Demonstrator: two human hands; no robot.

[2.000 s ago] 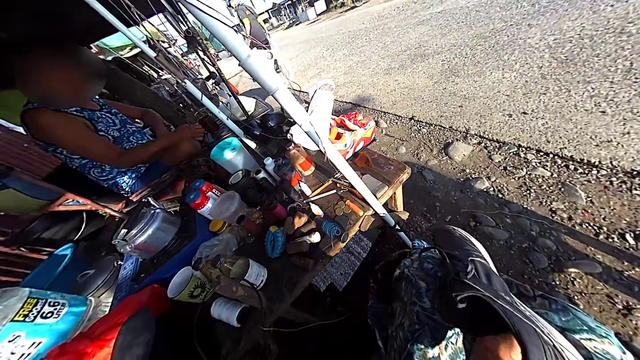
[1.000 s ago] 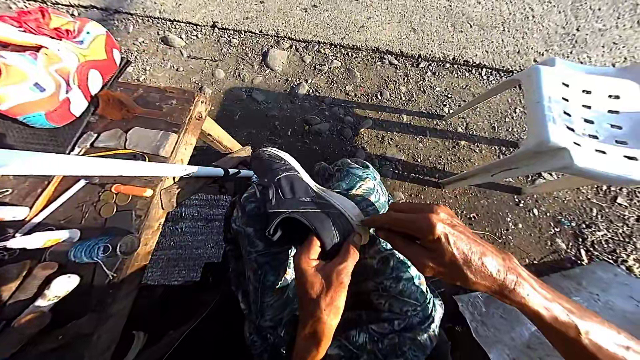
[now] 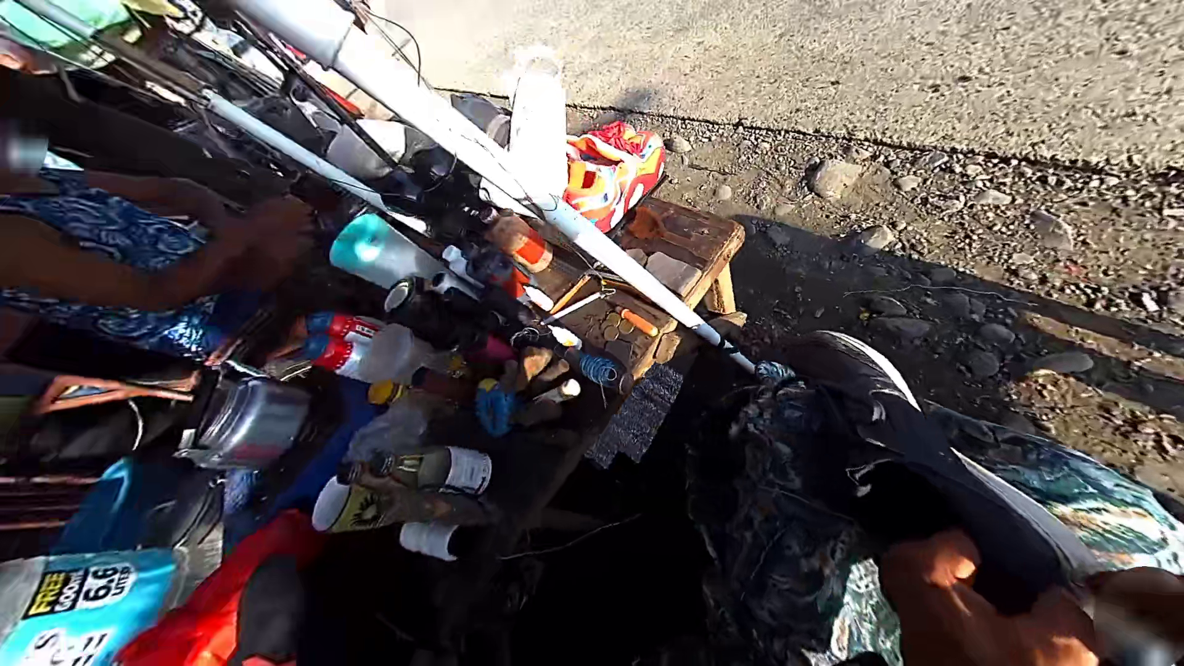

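A dark shoe with a pale sole edge (image 3: 902, 444) lies across my patterned trousers (image 3: 768, 490) at the lower right. My left hand (image 3: 980, 601) grips the shoe at its opening, with the fingers partly inside. At the right edge, part of my right hand (image 3: 1142, 601) shows, blurred, against the shoe's near end; its fingers are mostly cut off by the frame. Left of my knees is a low wooden bench (image 3: 689, 236) with an orange-handled tool (image 3: 639, 322), a roll of blue thread (image 3: 599, 370) and flat stones (image 3: 672, 273) on it.
A white pole (image 3: 629, 268) slants over the bench down to my knee. Bottles, a metal pot (image 3: 254, 421) and a red-and-orange patterned shoe (image 3: 615, 176) stand around. Another person's arms (image 3: 139, 231) are at the left. Stony ground (image 3: 980, 314) borders the road.
The view has swung left since one second ago, so the white plastic chair is out of frame. The shoe is still on my lap with my left hand at its opening.
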